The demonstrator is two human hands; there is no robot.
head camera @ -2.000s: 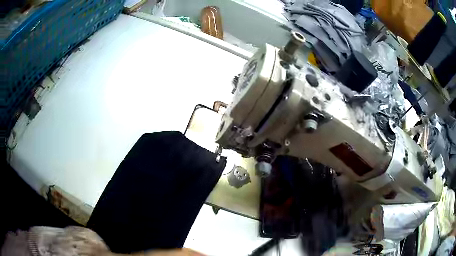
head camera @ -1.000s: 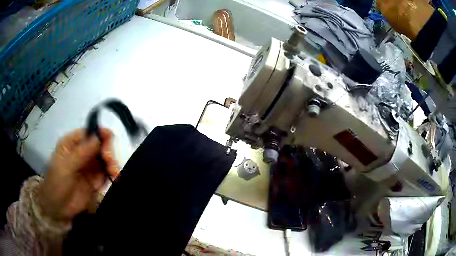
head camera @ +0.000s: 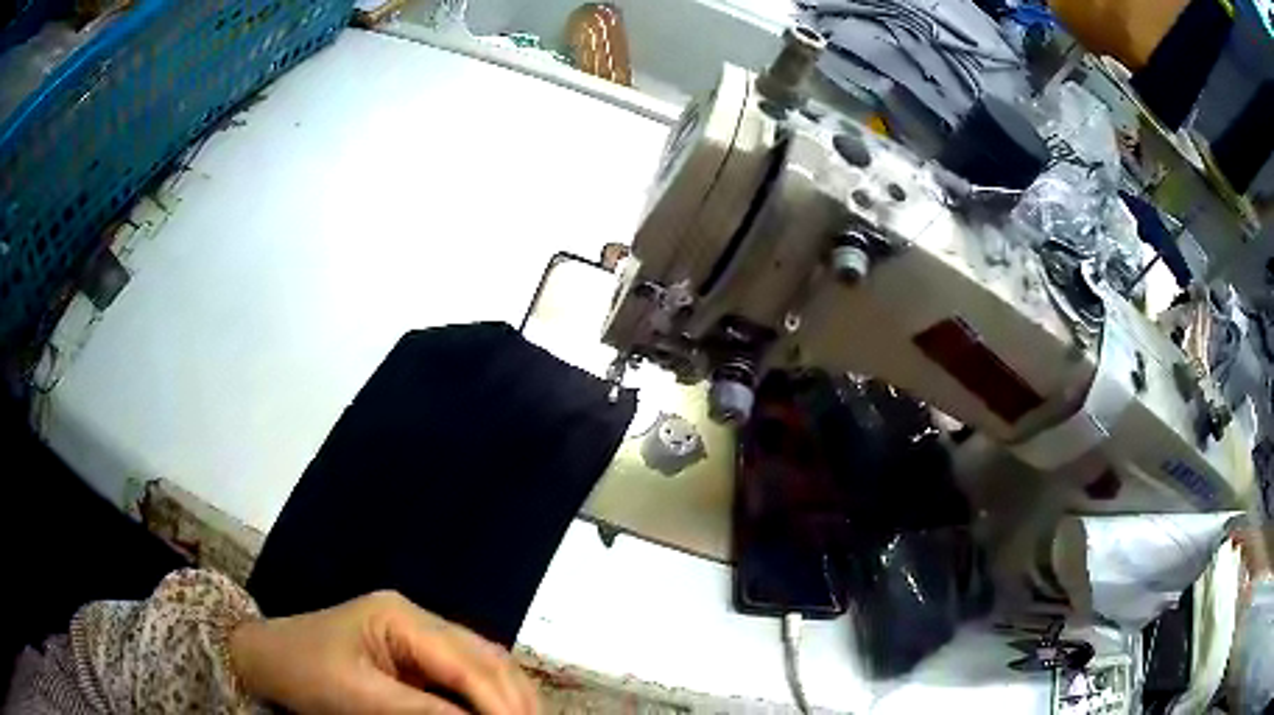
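Note:
A black cloth panel (head camera: 440, 468) lies flat on the white table, its far right corner at the presser foot (head camera: 616, 377) of the cream sewing machine (head camera: 894, 307). My left hand (head camera: 384, 657), in a patterned sleeve, is over the panel's near end at the table's front edge. Its fingers point right and down, and the bottom of the picture cuts it off. What the fingertips touch or hold is hidden. No black strip shows now. My right hand is not in view.
A blue perforated basket (head camera: 154, 105) stands at upper left. A black phone (head camera: 785, 524) with a white cable and a shiny dark packet (head camera: 915, 580) lie below the machine arm. Grey cloth (head camera: 908, 70) is piled behind. Another person's arm (head camera: 1139, 35) shows at upper right.
My left hand, which held up a looped black strip left of the panel a second ago, has moved down and right to the panel's near end. The strip is out of sight. The panel remains at the presser foot.

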